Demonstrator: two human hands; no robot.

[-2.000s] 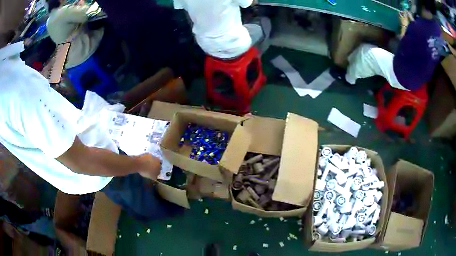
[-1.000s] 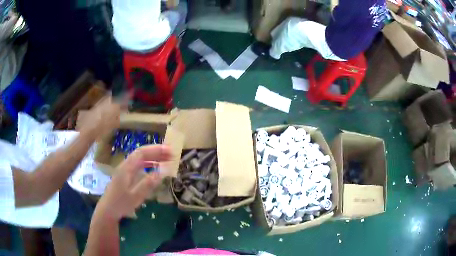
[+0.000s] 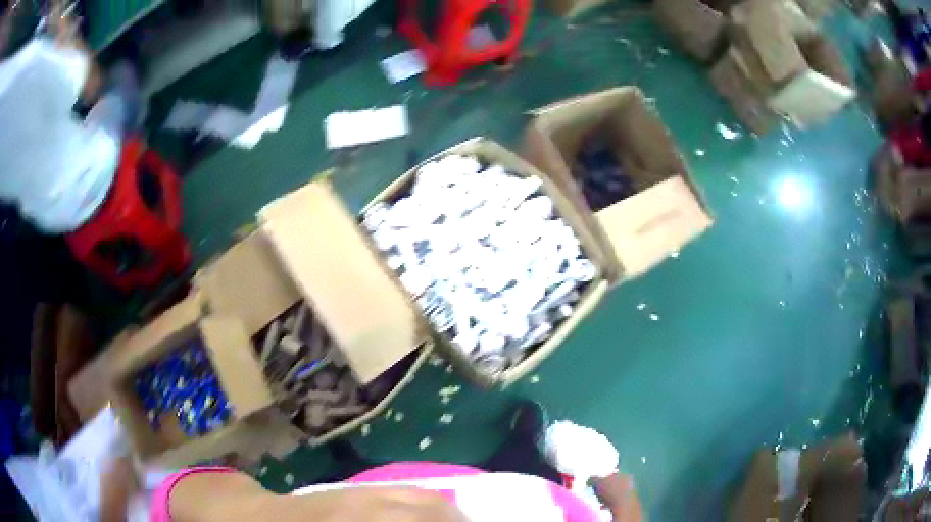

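Note:
A rounded white item (image 3: pixel 580 449) with a bit of red below it is at the bottom edge, right of my pink shirt. My right hand (image 3: pixel 618 496) is against its lower right side and seems to grip it, mostly cut off by the frame. My left forearm crosses my shirt at the bottom edge; my left hand (image 3: pixel 408 506) is blurred and cut off, so its fingers cannot be made out.
Open cartons stand in a slanting row: blue parts (image 3: pixel 184 389), brownish-grey parts (image 3: pixel 311 377), white fan bodies (image 3: pixel 480 255) and dark parts (image 3: pixel 604 173). Red stools (image 3: pixel 128 219), a seated person (image 3: pixel 56 122), floor sheets (image 3: pixel 365 126) and cartons (image 3: pixel 766 46) lie beyond.
The view has swung right and tilted. My left hand, raised with fingers apart near the blue parts, is now low against my shirt. My right hand and the white item have come into view.

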